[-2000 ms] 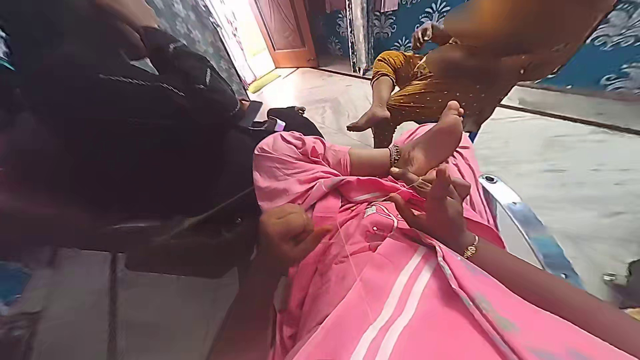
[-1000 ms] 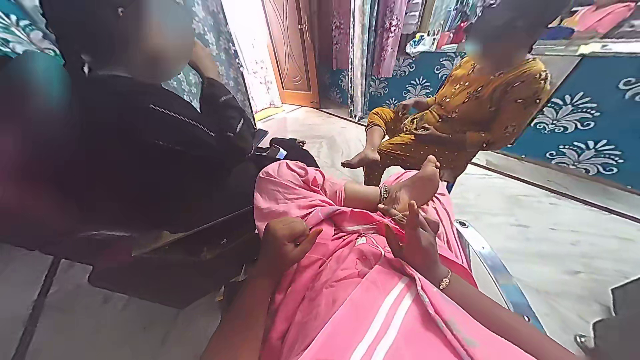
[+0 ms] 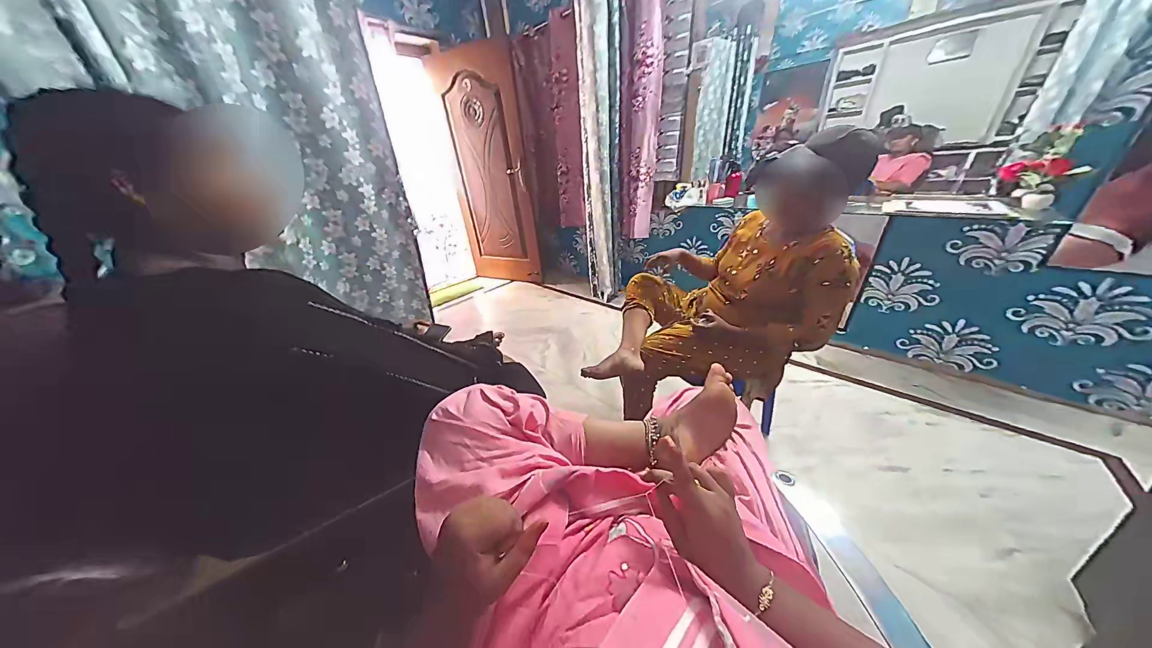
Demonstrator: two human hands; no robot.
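Observation:
Pink cloth (image 3: 576, 549) with white stripes lies over my lap. My left hand (image 3: 481, 544) is curled above it, its thumb pointing right; what its fingers hold is too unclear to tell. My right hand (image 3: 702, 499), with a bracelet (image 3: 765, 594) at the wrist, is raised beside my bare foot (image 3: 706, 418). A thin pale thread (image 3: 661, 540) runs from the fingers of my right hand down over the cloth. A beaded anklet (image 3: 651, 441) circles my ankle, just above the right hand's fingertips.
A person in black (image 3: 270, 405) sits close at the left. Another person in mustard clothes (image 3: 747, 288) sits on a chair ahead. A metal chair arm (image 3: 837, 540) curves at my right. Beyond are a wooden door (image 3: 486, 171), curtains and a counter (image 3: 900, 209) below a mirror.
The view has tilted up, showing more of the room. The person in mustard has moved a hand off the foot area toward the knee. My hands remain apart over the cloth.

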